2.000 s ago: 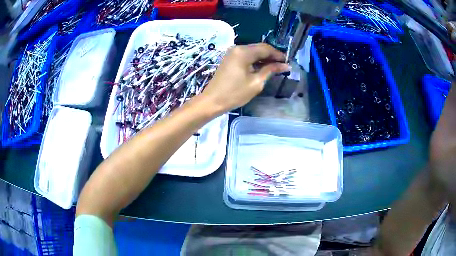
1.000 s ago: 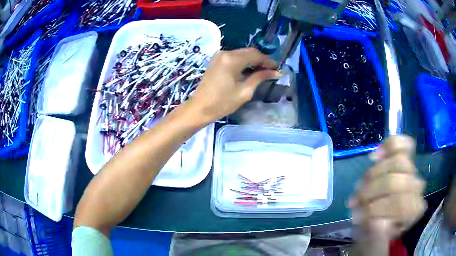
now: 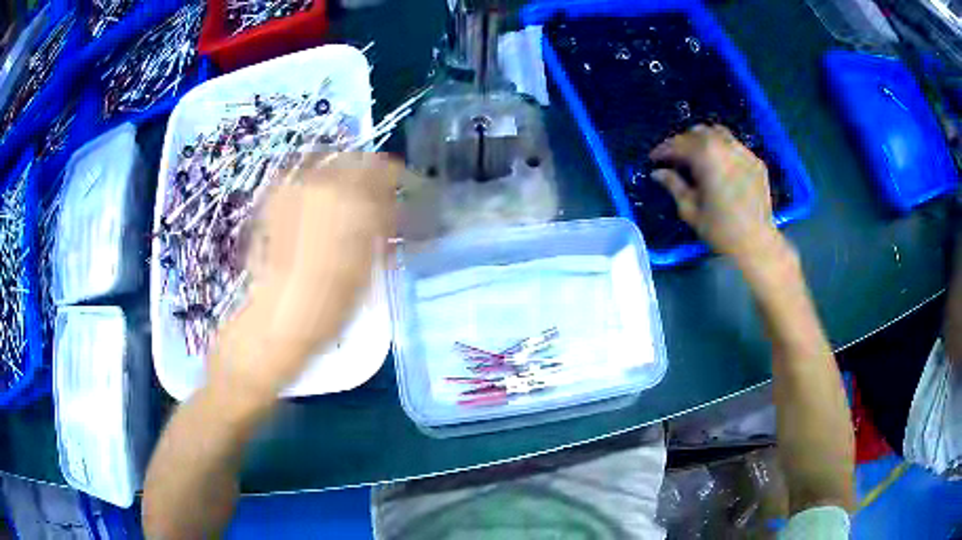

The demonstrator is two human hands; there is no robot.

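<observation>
My left hand (image 3: pixel 327 227) is blurred over the right side of the white tray (image 3: pixel 348 369), which holds a heap of joined pieces (image 3: pixel 227 211); whether it holds anything cannot be told. My right hand (image 3: pixel 723 185) reaches into the large blue tray (image 3: pixel 786 200) of small dark rings (image 3: pixel 633 79). Its thumb and finger are bent close together among the rings; a ring between them cannot be made out. The press fixture (image 3: pixel 480 153) with its dark slot stands between the hands, under the press ram (image 3: pixel 480 47). The clear tub (image 3: pixel 633 406) holds several red-and-white pieces (image 3: pixel 504 371).
Two whitish lidded tubs (image 3: pixel 93 396) stand at the left. Blue bins of thin pieces (image 3: pixel 137 63) are at the far left and back left. A red bin (image 3: pixel 264 37) is behind the white tray. A blue container (image 3: pixel 891 127) lies at the right.
My left hand has left the fixture and moved left over the white tray. My right hand has let go of the press lever and moved into the blue ring tray. The view has shifted.
</observation>
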